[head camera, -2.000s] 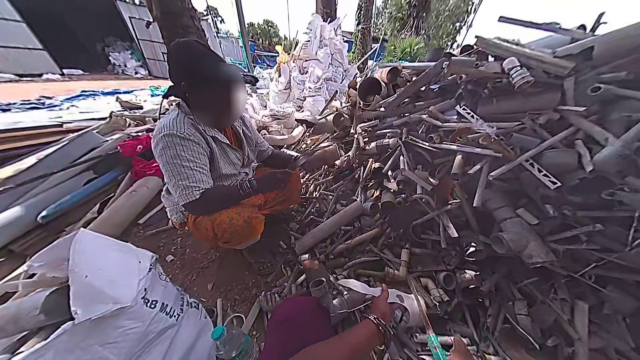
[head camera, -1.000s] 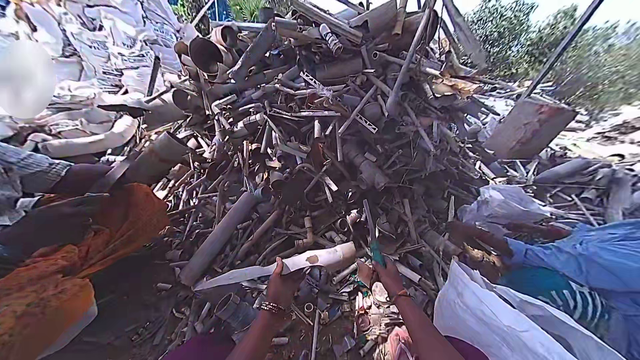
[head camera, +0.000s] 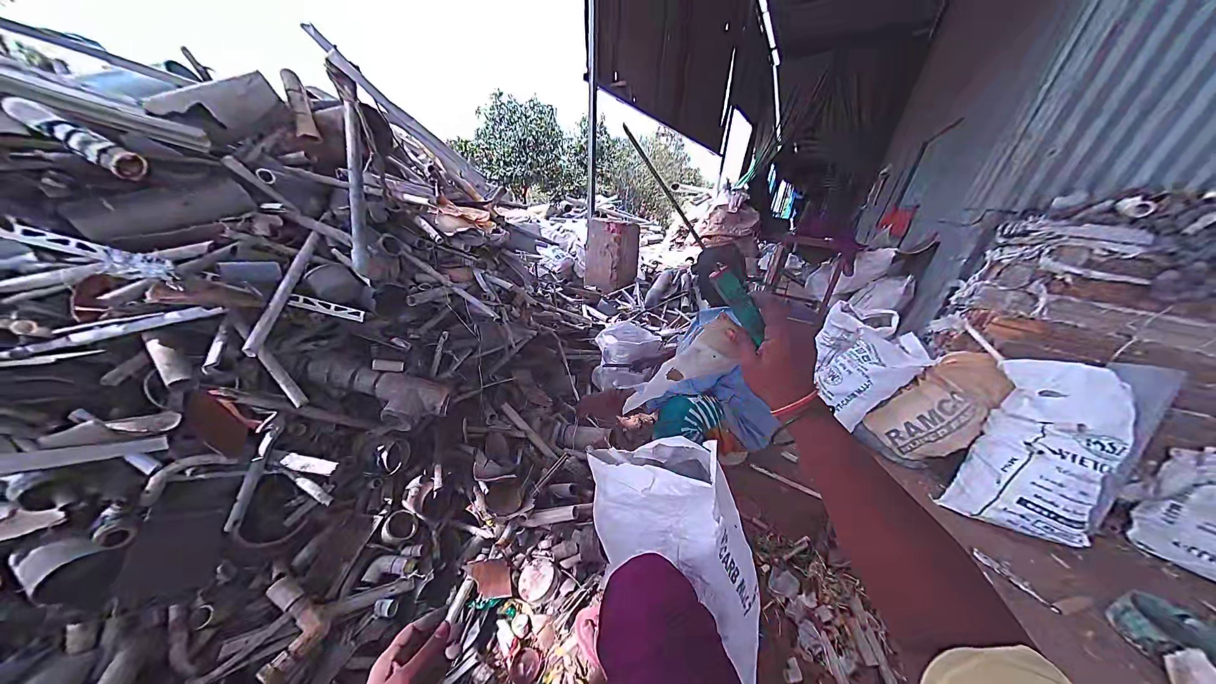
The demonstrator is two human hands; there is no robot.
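My right hand (head camera: 781, 351), raised right of centre, grips the green handle (head camera: 737, 302) of a long, thin-bladed tool, whose blade (head camera: 662, 180) points up and left. A torn pale plastic pipe piece (head camera: 698, 359) extends down and left from the same hand. At the bottom edge, my left hand (head camera: 413, 655) is low over the scrap, its fingertips by a short pale pipe piece (head camera: 460, 600); whether it grips this is unclear. Between my hands stands an upright white woven sack (head camera: 655, 513) with its mouth folded outward, beside my purple-clothed knee (head camera: 655, 617).
A high heap of scrap plastic pipes (head camera: 380, 389) fills the left. Beyond my right hand is a person in blue clothing (head camera: 750, 408), partly hidden. Filled sacks (head camera: 1045, 446) line the right by a corrugated metal wall (head camera: 1130, 123). A block (head camera: 612, 255) stands behind.
The view has swung far to the right. My right hand, low beside the pipe piece one second ago, is now raised with the green-handled tool. My left hand no longer holds the long pale pipe piece.
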